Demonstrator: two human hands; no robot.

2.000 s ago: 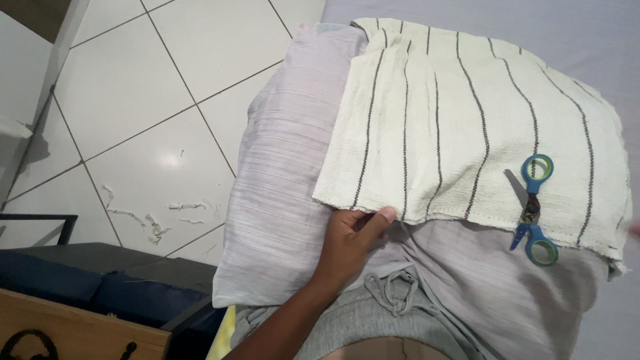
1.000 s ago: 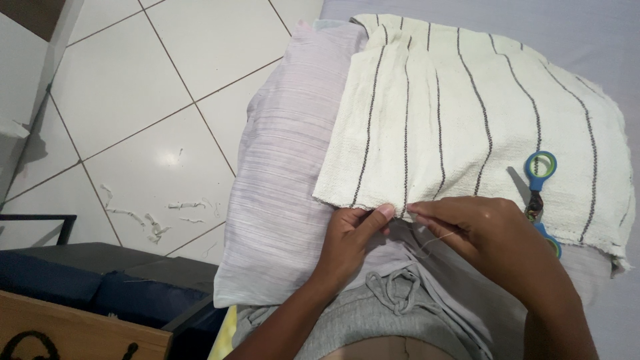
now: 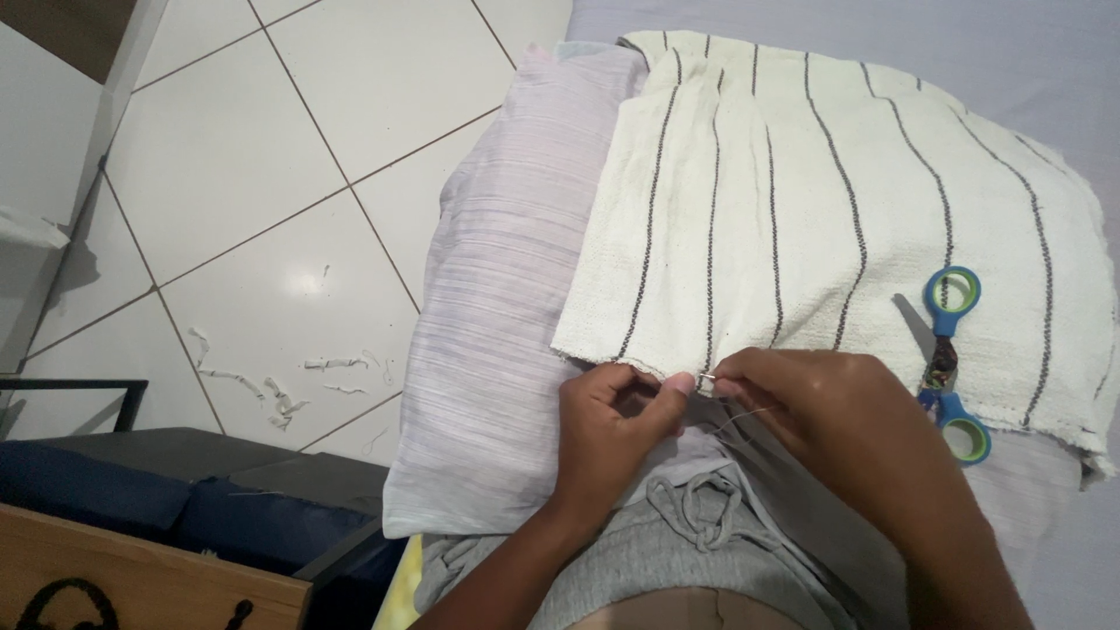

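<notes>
A white woven cloth with dark stripes [image 3: 814, 201] lies over a pale lilac pillow [image 3: 499, 306] on my lap. My left hand [image 3: 621, 411] pinches the cloth's near edge between thumb and fingers. Right beside it, my right hand [image 3: 787, 394] grips a small sewing needle [image 3: 707, 376] whose tip is at that edge, by a dark stripe. A thin pale thread [image 3: 744, 418] hangs below the right fingers. Scissors with blue and green handles [image 3: 952, 293] rest on the cloth to the right, their blades partly hidden.
White floor tiles [image 3: 254, 157] with scattered cloth scraps [image 3: 280, 402] lie at the left. A wooden panel [image 3: 140, 569] and dark blue cushions [image 3: 271, 525] in a dark frame are at the lower left. A lilac sheet [image 3: 1032, 61] spreads behind the striped cloth.
My right hand, only a blur at the right edge two seconds ago, came in to the cloth's near edge beside my left hand. The left hand still holds that edge.
</notes>
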